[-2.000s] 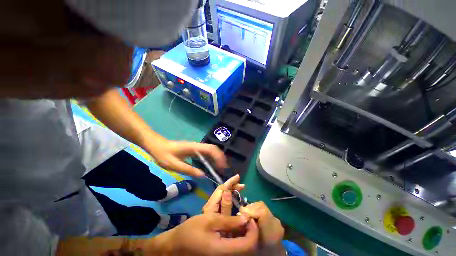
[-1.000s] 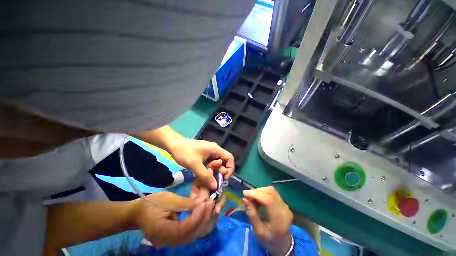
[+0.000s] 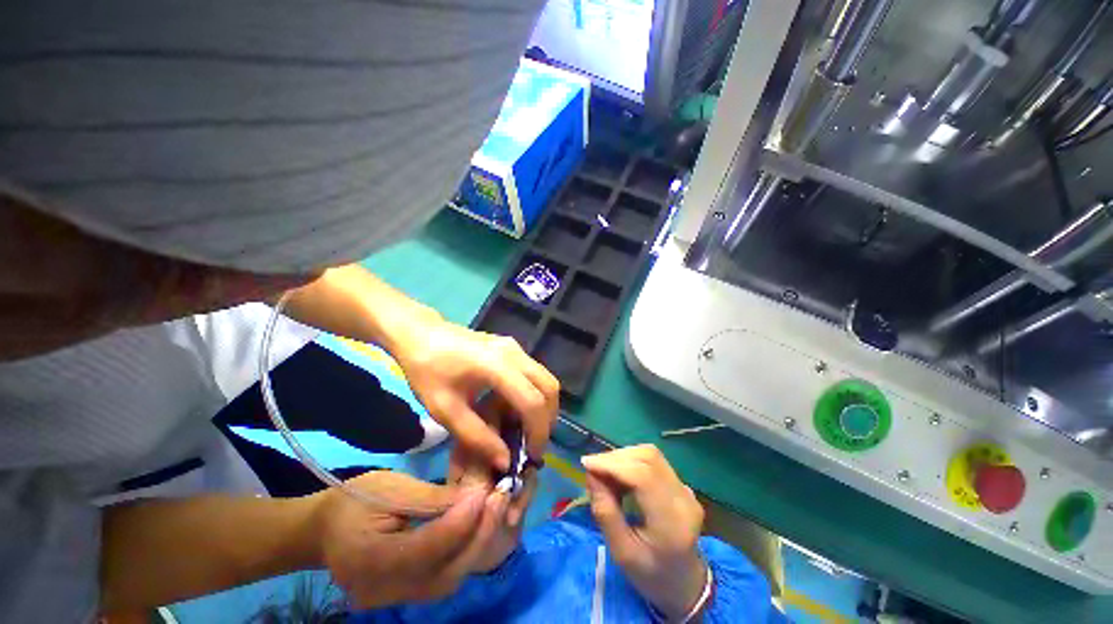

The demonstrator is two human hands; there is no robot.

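Observation:
A small dark housing with a shiny edge [image 3: 520, 461] is held among fingers at bottom centre. Another person's two hands are on it, the lower one with a clear tube [image 3: 283, 421] running to its fingers. My left hand [image 3: 498, 546] is under and behind these hands, mostly hidden; its grip cannot be told. My right hand [image 3: 653, 518] is just right of them, thumb and fingers apart, empty, not touching the housing.
Another person's grey-white cap [image 3: 244, 122] covers the upper left. A black compartment tray [image 3: 571, 329] holds one housing [image 3: 537, 283]. A blue box [image 3: 531, 146] stands behind it. Right is the white machine [image 3: 745, 378] with green buttons [image 3: 852, 416] and a red knob [image 3: 1000, 488]. A thin sliver [image 3: 693, 429] lies on the mat.
The other person's head has leaned in, covering the cylinder and part of the blue box. Their upper hand has come down onto the housing. My right hand has separated from the group of hands.

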